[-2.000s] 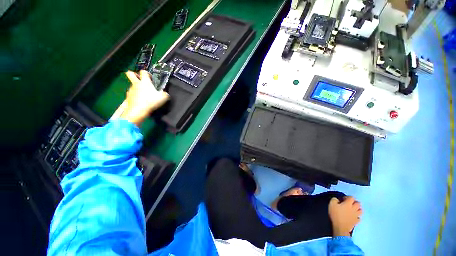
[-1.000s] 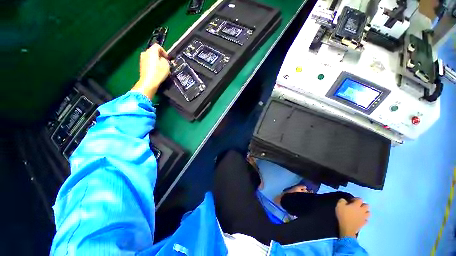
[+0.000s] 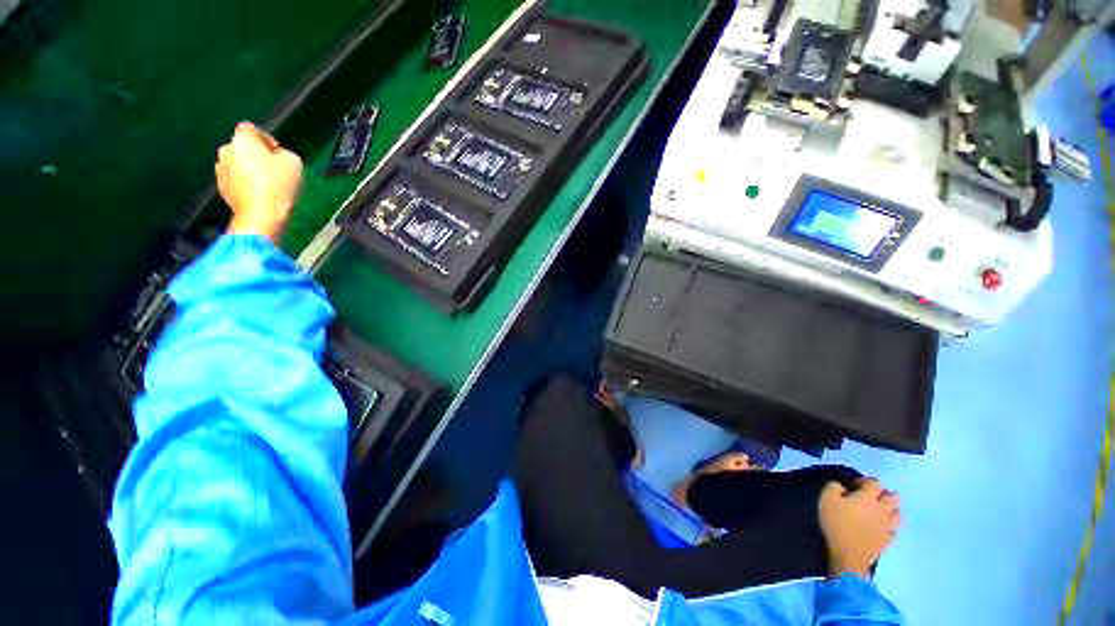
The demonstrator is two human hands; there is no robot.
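Observation:
A black foam tray [image 3: 565,53] lies on the green bench on a stack. Three black modules with silvery detail sit in its pockets: a near one [image 3: 424,228], a middle one [image 3: 478,159] and a far one [image 3: 531,98]. The far end pocket holds no module. My left hand [image 3: 259,181] is left of the tray, over the green surface, with its fingers curled in; nothing shows in it. Two loose modules lie beyond the divider strip, a nearer one [image 3: 353,138] and a farther one [image 3: 445,40]. My right hand [image 3: 860,526] rests over my knee, holding nothing visible.
A white machine [image 3: 734,220] with a blue-lit screen [image 3: 846,221] and a red button [image 3: 992,280] stands in front. Empty black trays [image 3: 783,349] are piled against its front. Other trays [image 3: 382,389] lie beside my left sleeve, partly hidden. The bench edge runs diagonally.
The nearest module, tilted under my left hand a second ago, now lies in line in its pocket. My left hand has let go and moved left. My right hand stays on the knee.

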